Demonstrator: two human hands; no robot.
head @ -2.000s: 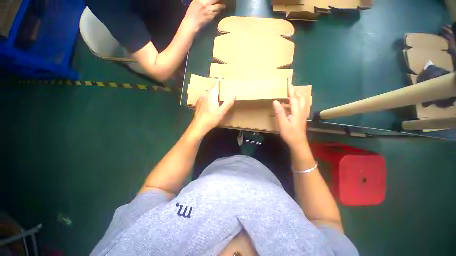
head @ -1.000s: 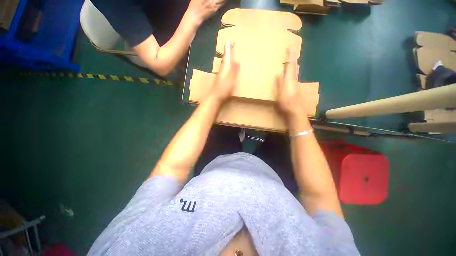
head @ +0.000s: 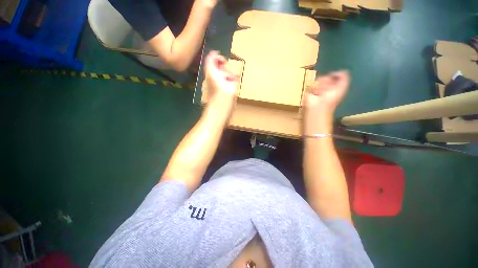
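Observation:
A box blank [head: 272, 78] of brown cardboard lies in front of me at the table edge, its notched lid panel [head: 278, 23] at the far end. A narrow strip of board shows along each side of its middle panel. My left hand [head: 221, 76] is blurred, fingers curled, over the left side flap [head: 205, 95], which it partly covers. My right hand [head: 329, 90] is also blurred and curled, at the right side flap, which it mostly hides. Whether either hand grips a flap is not clear.
A person's bare arm [head: 183, 47] is at the left beyond the table edge. More cardboard [head: 348, 6] lies at the far side, and another blank [head: 451, 60] at the right. A pale pipe rail [head: 409, 109] reaches in from the right above a red stool [head: 379, 189].
My hands first left the near panel's edges and lay flat along the middle panel. Now they have moved outward to the side flaps, fingers curled. The near panel has folded down over the middle.

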